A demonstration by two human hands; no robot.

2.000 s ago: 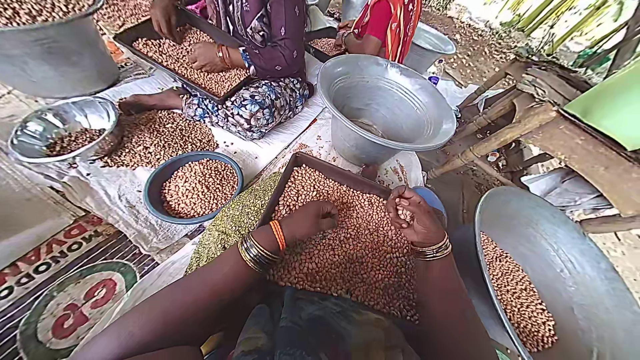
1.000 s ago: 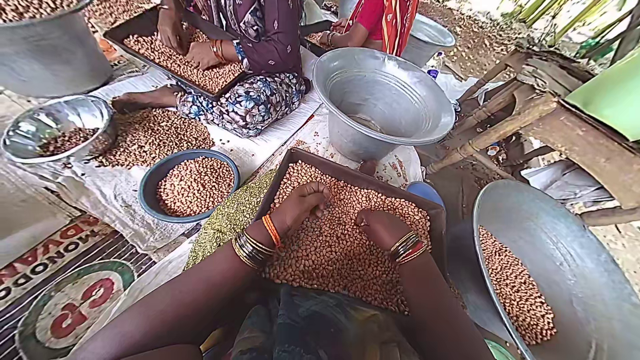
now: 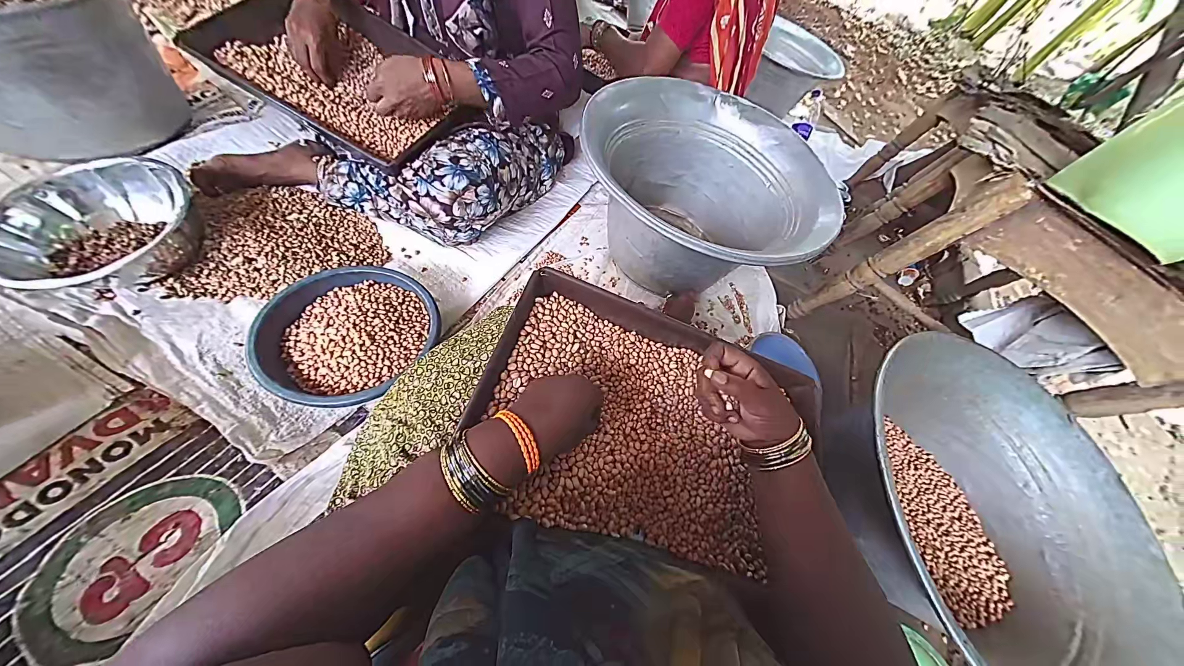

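Note:
A dark rectangular tray (image 3: 610, 310) lies on my lap, filled with reddish-brown peanut kernels (image 3: 638, 444). My left hand (image 3: 560, 412), with orange and gold bangles at the wrist, rests palm down on the kernels with its fingers curled; what lies under them is hidden. Over the tray's right side, my right hand (image 3: 745, 398) is turned up, its fingers curled around a few pale pieces, which look like kernels. A blue bowl (image 3: 264, 347) of lighter kernels stands left of the tray.
A large metal basin (image 3: 647, 231) stands beyond the tray, another (image 3: 1064, 462) with kernels at right. A steel bowl (image 3: 180, 231) sits at left beside a kernel heap (image 3: 277, 240). A co-worker's hands (image 3: 402, 88) are over another tray (image 3: 208, 32). A wooden frame (image 3: 916, 240) stands at right.
My right hand has lifted from the kernels and turned up, with pale pieces showing in its fingers. My left hand has lowered onto the kernels.

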